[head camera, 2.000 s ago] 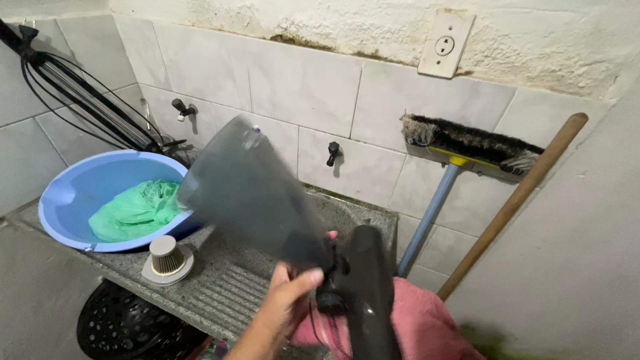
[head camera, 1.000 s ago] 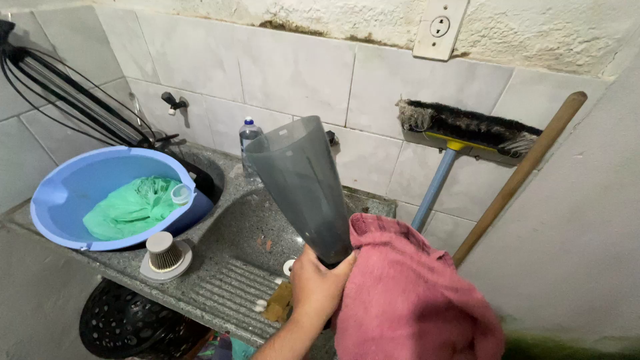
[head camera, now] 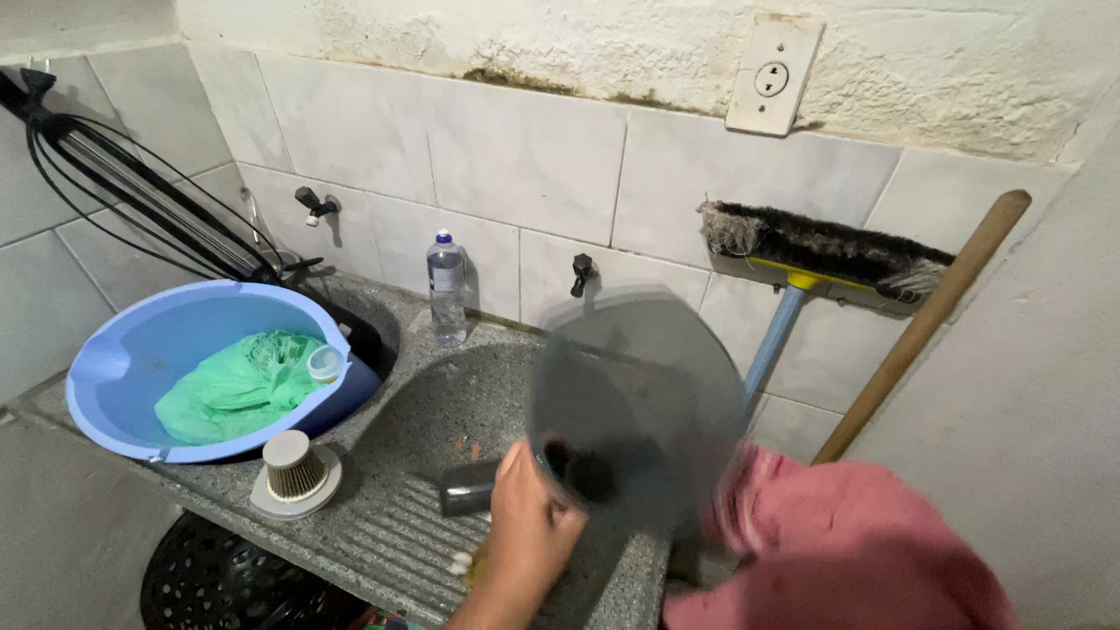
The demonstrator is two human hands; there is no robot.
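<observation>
Over the stone sink, my left hand point(head camera: 529, 525) grips a smoky translucent plastic container point(head camera: 643, 385), blurred by motion, its wide part turned up toward the camera. A dark tubular end point(head camera: 468, 488) sticks out to the left of my fingers. At the right, a pink cloth point(head camera: 857, 542) hangs beside the container; it covers the spot where my right hand might be, and no part of that hand shows. A pleated vacuum filter point(head camera: 296, 472) stands on the counter left of the ribbed washboard.
A blue basin point(head camera: 87, 376) holding a green plastic bag point(head camera: 236, 394) sits at the left. Behind the granite sink point(head camera: 455, 376) are a clear bottle point(head camera: 447, 289) and two taps. A broom point(head camera: 814, 254) and a wooden handle point(head camera: 936, 324) lean at right; a black perforated basket point(head camera: 227, 569) is below.
The container has turned in my left hand, from showing its long side to showing its wide part. The pink cloth has shifted lower and to the right.
</observation>
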